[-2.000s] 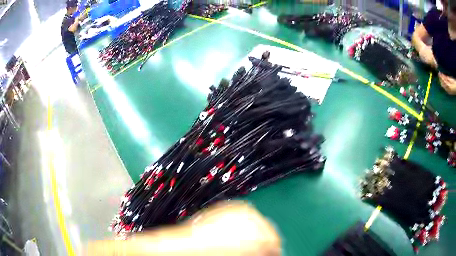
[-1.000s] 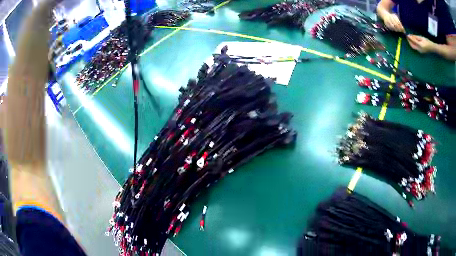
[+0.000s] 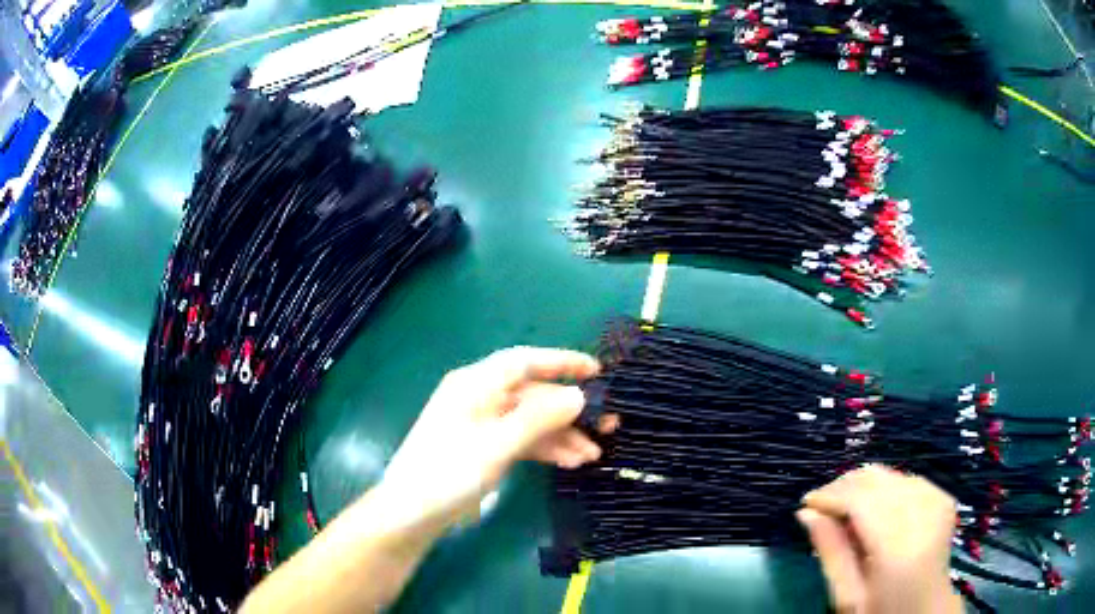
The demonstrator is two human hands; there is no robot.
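Part-filled harnesses lie in front of me, black housings at their left end and wires running right to red and white ends. My left hand is at the housing end, with thumb and fingers around a black connector housing. Its wires run right among the others. My right hand is over the wires at the lower right, fingers curled; whether it holds a wire cannot be told. A loose lead bundle lies beyond, gold tips left, red ends right.
A large curved harness heap lies at left, housings at top. A white sheet with a dark lead on it lies beyond. More wire bundles lie at the top right and another pile at far left. Yellow tape crosses the green table.
The view has turned right and down onto the part-filled harnesses. My left arm has come down from the raised position at left to the housings. My right hand has come into view.
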